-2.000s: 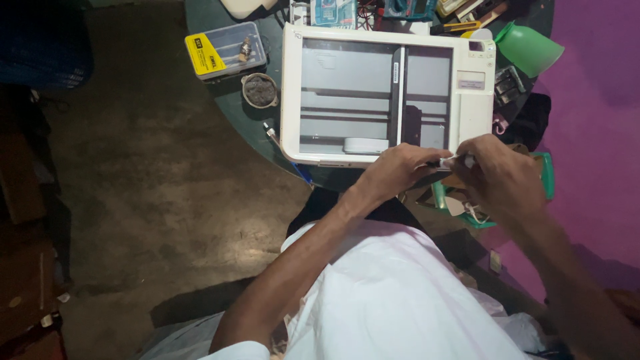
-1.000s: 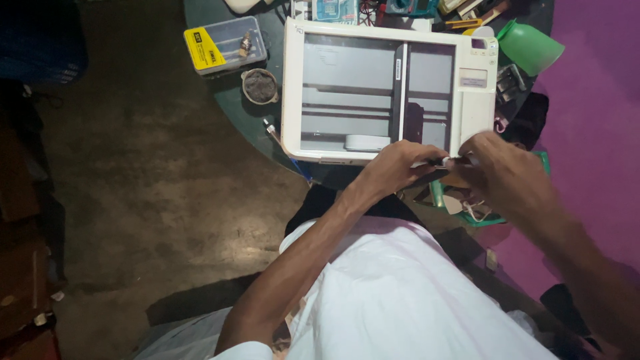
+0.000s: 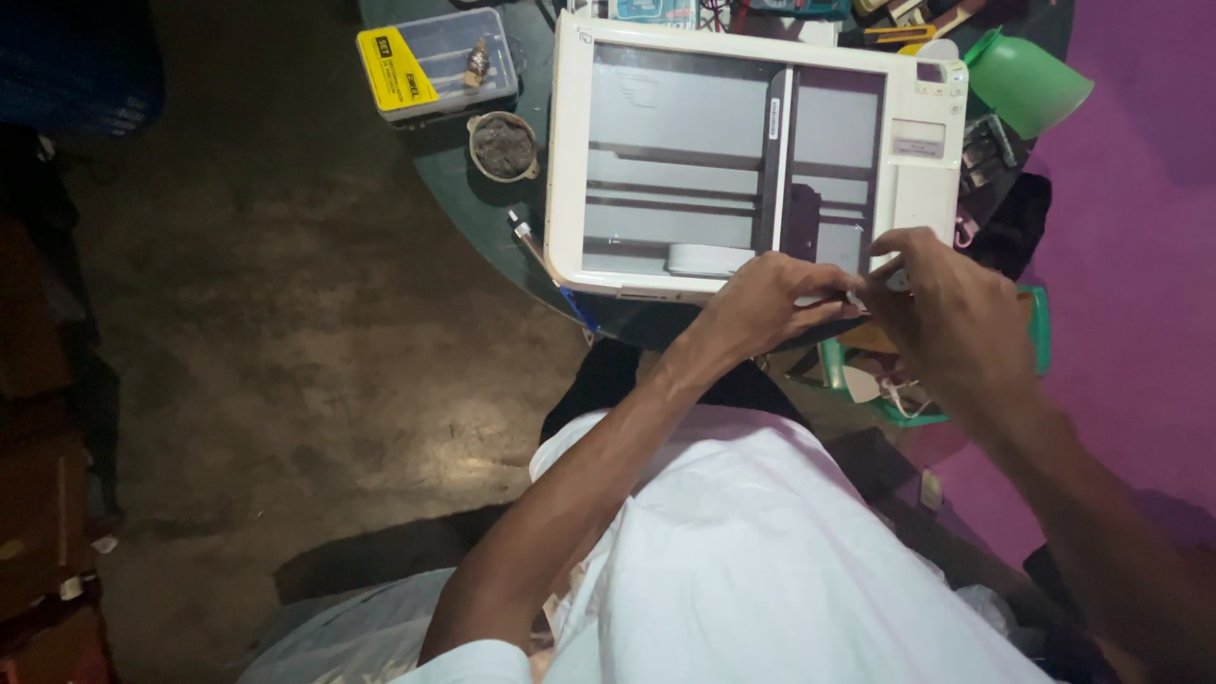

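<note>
A white flatbed scanner unit (image 3: 570, 171) with a glass top lies on a dark round table. My left hand (image 3: 774, 299) is at its near edge, thumb and fingers pinched on a small pale piece (image 3: 855, 297) that is too small to name. My right hand (image 3: 950, 304) meets it from the right at the scanner's near right corner, fingers bent, with its fingertips at the same piece; whether it grips the piece is hard to tell. A white oblong object (image 3: 711, 258) shows at the near edge of the glass, left of my left hand.
Left of the scanner are a clear plastic case (image 3: 465, 57) with a yellow label, a small round bowl (image 3: 503, 147) of dark material and a brush-like tool (image 3: 529, 239). A green plastic cup (image 3: 1031, 81) lies at right. A green-rimmed container (image 3: 1040, 332) is below my right hand.
My right hand's fingers have lifted and spread somewhat, while both hands stay together at the scanner's near right corner. The scanner has not plainly moved.
</note>
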